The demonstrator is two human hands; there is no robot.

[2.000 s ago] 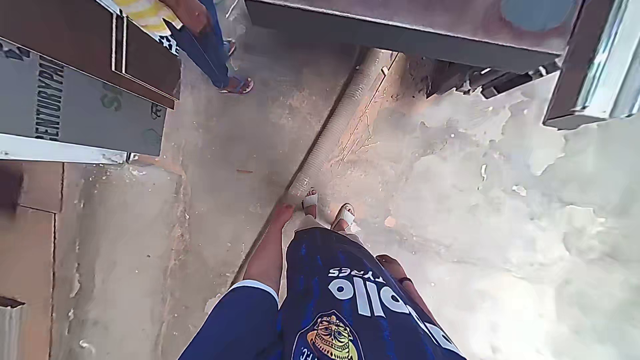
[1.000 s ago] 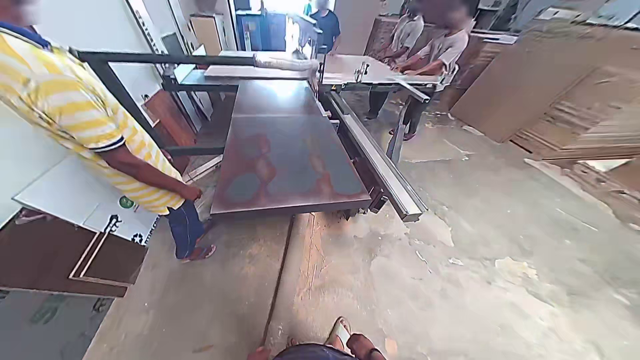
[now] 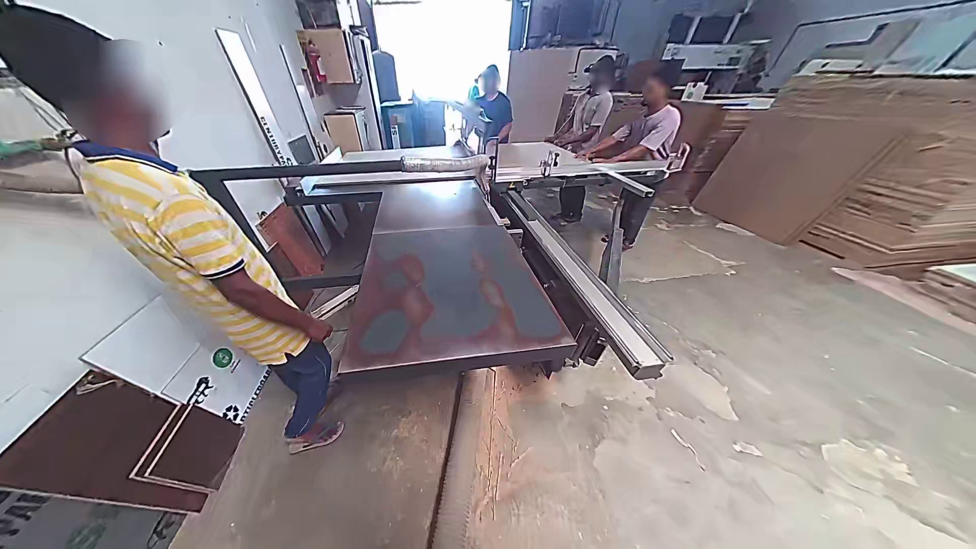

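Observation:
Neither of my hands shows in the head view at this moment, so what they hold or touch is hidden. Ahead stands a sliding table saw with a long dark metal table [image 3: 457,290], its surface stained reddish brown. Along its right side runs a metal sliding rail [image 3: 587,282]. A silvery flexible dust hose [image 3: 444,164] lies along an overhead arm near the far end. Beyond it, a large pale panel [image 3: 526,154] rests on the saw, and two co-workers have their hands at its right side.
A person in a yellow striped shirt [image 3: 221,259] stands close at the left of the saw. Another person [image 3: 494,110] is at the far end. Brown boards [image 3: 877,160] are stacked at the right. Boards [image 3: 114,442] lean at the lower left. A floor channel [image 3: 450,465] runs toward the saw.
The view has tilted up from the floor and my own body to the saw. My shirt and arms, seen two seconds ago, are out of view.

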